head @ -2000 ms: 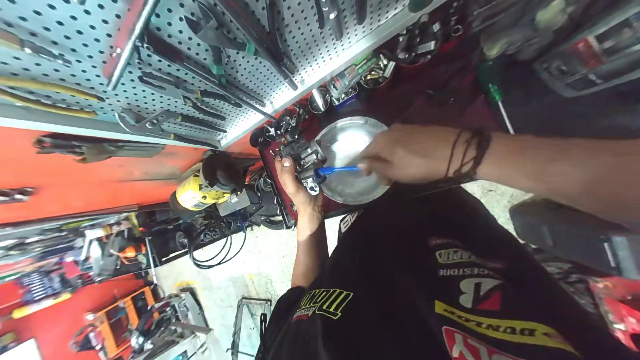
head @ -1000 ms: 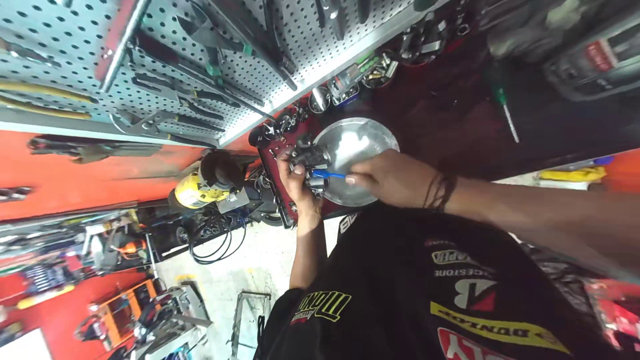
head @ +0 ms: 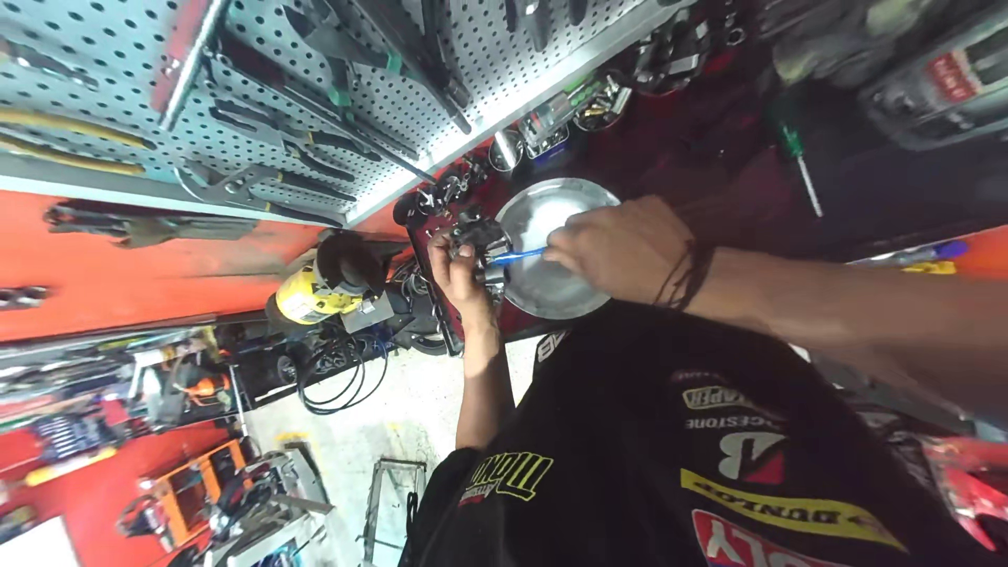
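My left hand (head: pixel 459 277) grips a dark and silver metal mechanical part (head: pixel 482 236) at the left rim of a round metal pan (head: pixel 551 279). Between the fingers of my right hand (head: pixel 618 250) is a slim blue-handled tool (head: pixel 520 255), over the pan. Its far end meets the metal part; whether it is a brush or something else cannot be told. My left palm and the underside of the part are hidden.
Above the bench hangs a pegboard (head: pixel 441 118) with pliers (head: pixel 260 185) and other hand tools. Small containers of hardware (head: pixel 602 102) stand behind the pan. A green-handled screwdriver (head: pixel 802 169) lies to the right, near a large plastic jug (head: pixel 941 87). A yellow machine (head: pixel 311 295) is at the left.
My right hand stays over the pan with the blue tool, shifting slightly between frames. My left hand keeps hold of the metal part.
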